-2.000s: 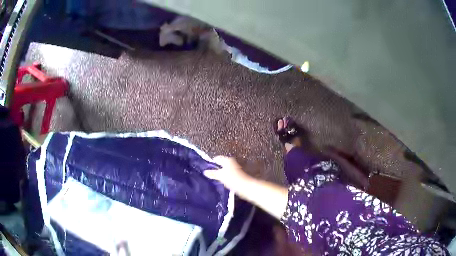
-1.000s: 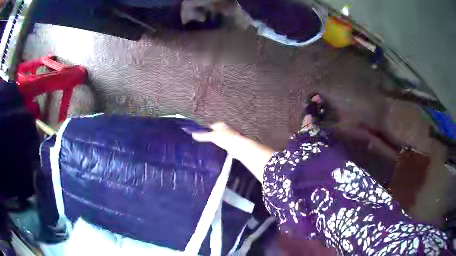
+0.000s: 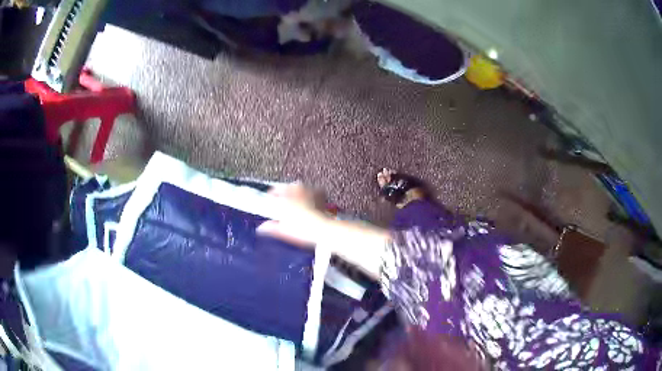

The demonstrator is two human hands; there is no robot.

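Observation:
A shiny navy quilted panel (image 3: 218, 250) with a broad white border lies on a low pile at the lower left. A white cloth or wadding piece (image 3: 152, 319) covers its near part. My left hand (image 3: 290, 212) reaches in from the right and is blurred. It is at the panel's far right edge, with the thumb over the navy face and the other fingers at the white border. It appears to grip the edge. More navy pieces with white edges (image 3: 352, 308) show at the pile's right side. My right hand is not in view.
A red stool (image 3: 98, 116) stands at the left on the brown speckled floor (image 3: 290, 123). A grey-green table (image 3: 566, 65) fills the upper right. A navy piece with a white edge (image 3: 414, 43) hangs near it. My foot (image 3: 398, 190) and purple patterned clothing are in front.
The top of the pile looks different: a white-bordered panel and more white cloth now show. My left hand has moved left, then slightly down. The view has shifted.

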